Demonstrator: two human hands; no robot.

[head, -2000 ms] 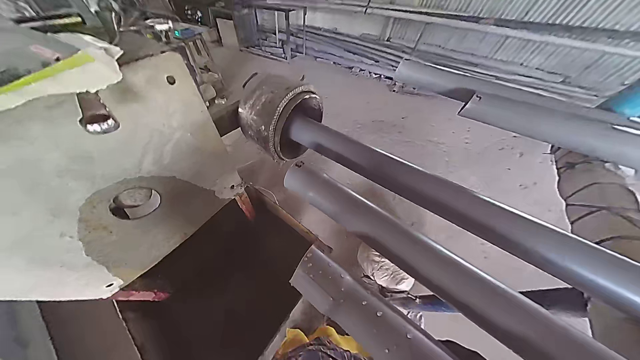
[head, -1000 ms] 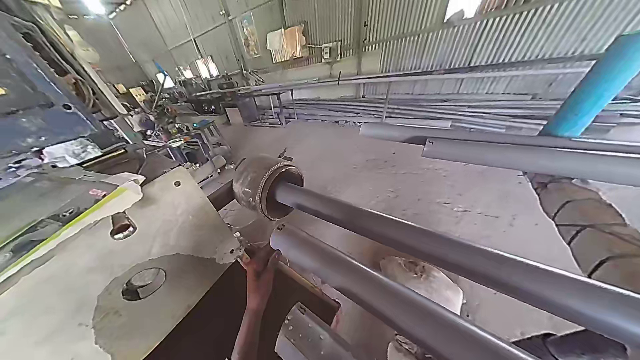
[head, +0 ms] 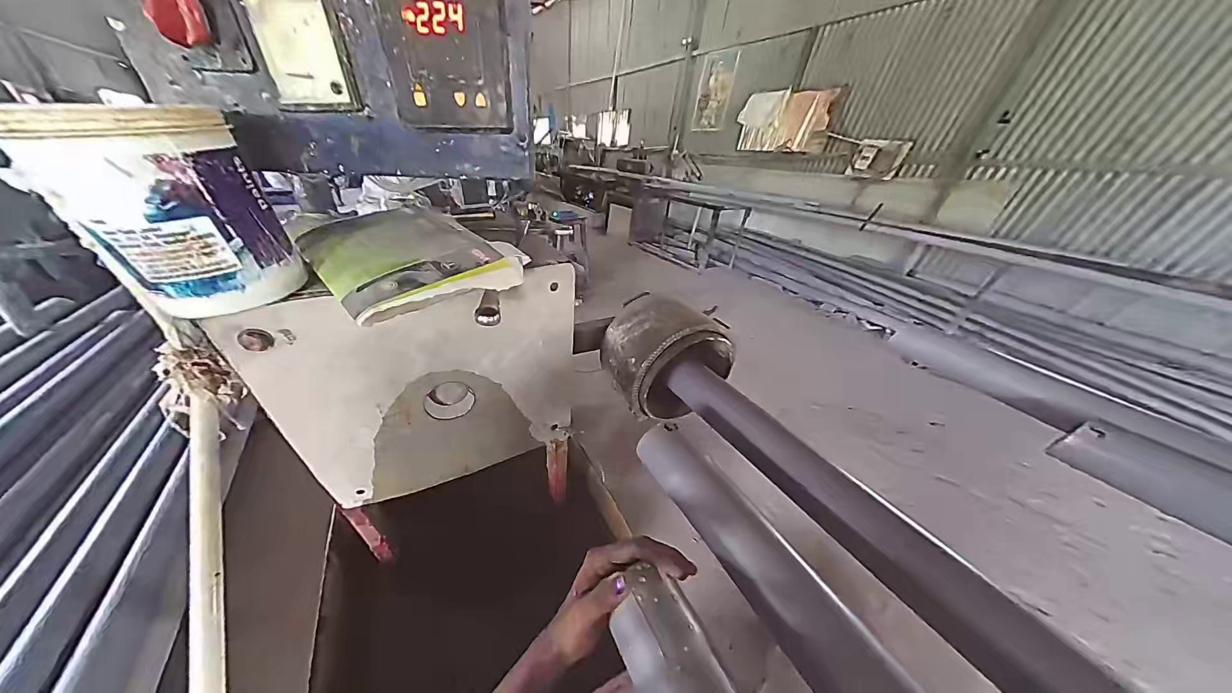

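Observation:
My left hand [head: 616, 587] comes up from the bottom edge and holds the near end of a grey plastic pipe [head: 674, 630], fingers over its top and thumb on its near side. Small spots dot this pipe. Beside it on the right lies a second grey pipe [head: 760, 549], not touched by the hand. Further right, a longer dark grey pipe [head: 866, 510] runs into a round metal collar [head: 664, 351]. A small patch of skin shows at the bottom edge below my left hand; whether it is my right hand I cannot tell.
A pale metal machine plate [head: 327, 385] with holes stands ahead, bearing a paint bucket [head: 164, 212] and a green packet [head: 404, 255]. Above is a control box [head: 385, 144] with a lit display. A dark opening lies below the plate. More pipes lie at far left and right.
My left hand, out of view at first, was at the end of the middle pipe a second ago; it is now on the nearer, spotted pipe. The view has swung up and left.

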